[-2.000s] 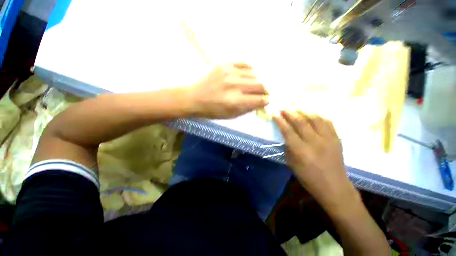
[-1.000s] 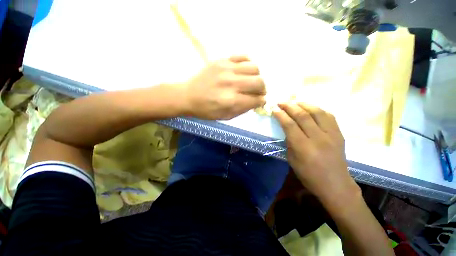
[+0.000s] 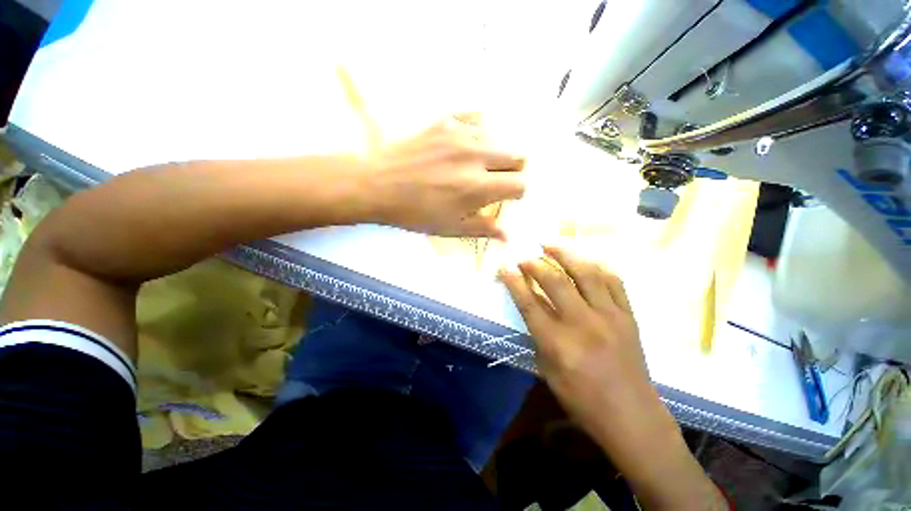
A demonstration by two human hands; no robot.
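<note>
The pale yellow garment fabric (image 3: 734,225) lies on the white table at the right, bleached by glare towards the middle. My left hand (image 3: 440,182) has curled fingers, its fingertips closed on an overexposed edge of cloth; some yellow shows beneath it. My right hand (image 3: 587,324) lies palm down just right of it, fingertips close to the left ones on the bright cloth; its thumb and any grip are hidden. A narrow yellow strip (image 3: 357,103) extends up and left behind my left hand. The presser foot and needle cannot be made out.
The white-grey sewing machine head (image 3: 799,120) fills the upper right, its dark knob with grey end (image 3: 659,190) near the cloth. Blue-handled snips (image 3: 811,384) lie at the right. The table's scaled front edge (image 3: 400,317) crosses below my hands. Heaped yellow pieces (image 3: 215,334) hang lower left.
The view has shifted, so more of the machine head shows. My left hand's fingertips have moved slightly down and left of where they pinched the small yellow piece; my right hand remains beside them.
</note>
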